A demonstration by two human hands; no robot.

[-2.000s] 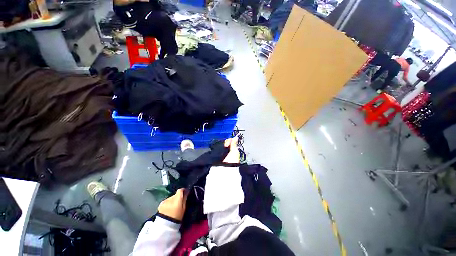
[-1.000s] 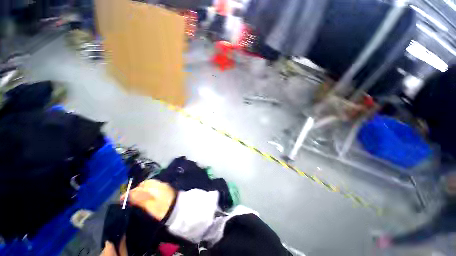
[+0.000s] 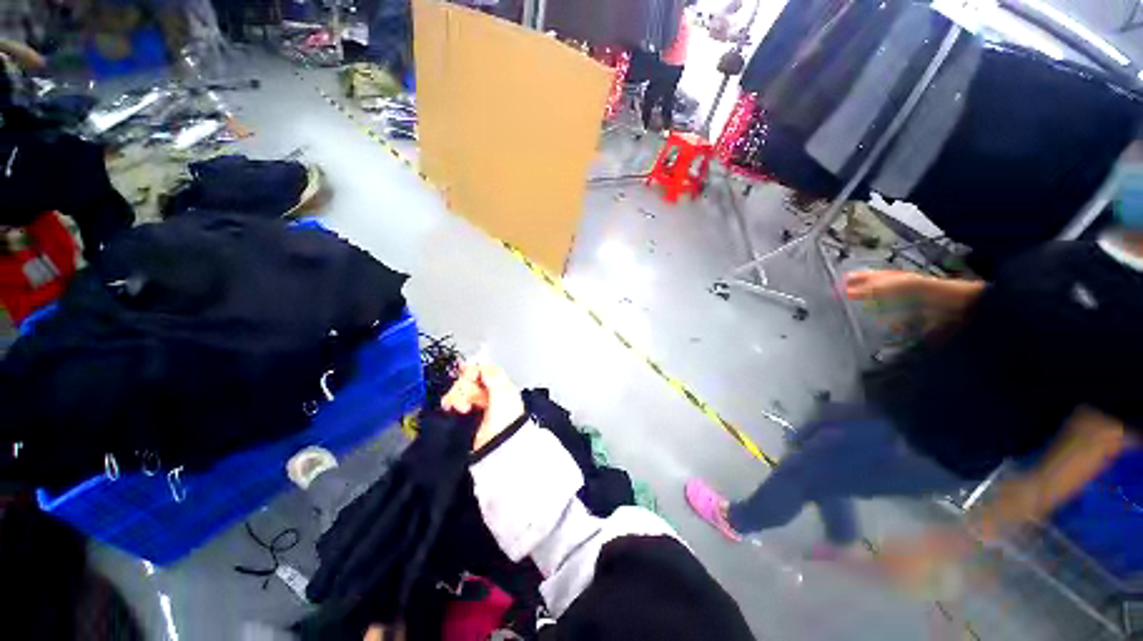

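Black trousers, or a similar black garment (image 3: 399, 507), hang bunched from my right hand down over my lap. My right hand (image 3: 483, 398) is raised beside the blue crate, its fingers closed on the top of the cloth; any tool in it cannot be made out. A small skin-coloured bit of my left hand (image 3: 379, 632) shows at the bottom edge; the rest is cut off or hidden by cloth, so its grip cannot be told.
A blue crate (image 3: 238, 491) heaped with black garments (image 3: 201, 332) stands at left. A person (image 3: 1003, 363) in dark clothes and pink shoes is at right, partly blurred. Beyond are a brown board (image 3: 508, 138), a red stool (image 3: 681, 167), yellow-black tape (image 3: 627, 344) and garment racks.
The view has swung right since the first frame. My right hand is raised with the black cloth hanging from it. A person has come in close on the right. My left hand has dropped almost out of view.
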